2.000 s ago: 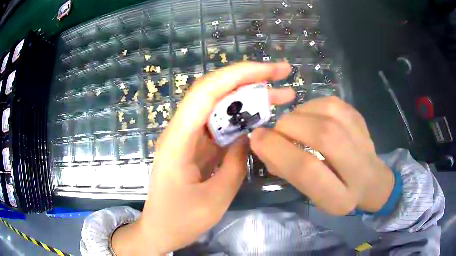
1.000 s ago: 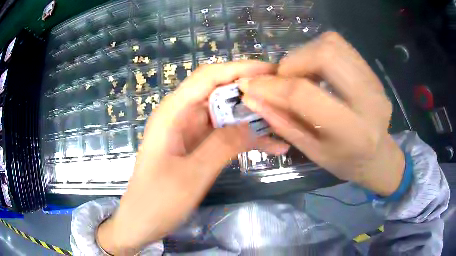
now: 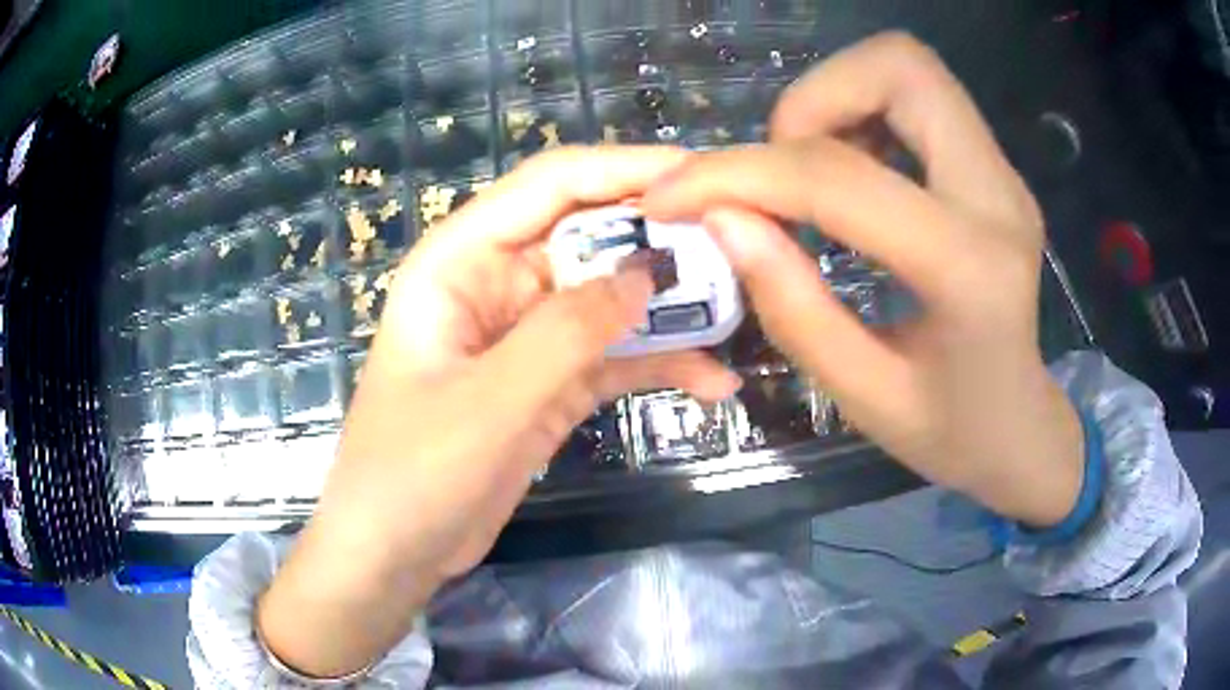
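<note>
A white housing (image 3: pixel 704 276) with dark slots is held above the clear blister tray (image 3: pixel 229 344). My left hand (image 3: pixel 492 344) grips it from the left, its thumb pressing on a small black component (image 3: pixel 658 268) on the housing's face. My right hand (image 3: pixel 904 256) is at the housing's upper right, index fingertip at the top edge and thumb tip near the right side. Whether the right fingertips hold a small part cannot be told. Gold-yellow small parts (image 3: pixel 362 229) lie in the tray's middle pockets, black small parts (image 3: pixel 652 97) further right.
Black stacked trays (image 3: pixel 68 351) holding white housings stand at the left, with blue crate plastic (image 3: pixel 149 580) below. A loose white housing (image 3: pixel 104 59) lies at the upper left. At the right are a red button (image 3: pixel 1126 252), a small display (image 3: pixel 1178 314) and a slim silver rod (image 3: pixel 1068 294).
The housing has turned in my left hand, showing a different slotted side. My left thumb has moved onto its face. My right fingers have shifted from over the housing to its upper right edge.
</note>
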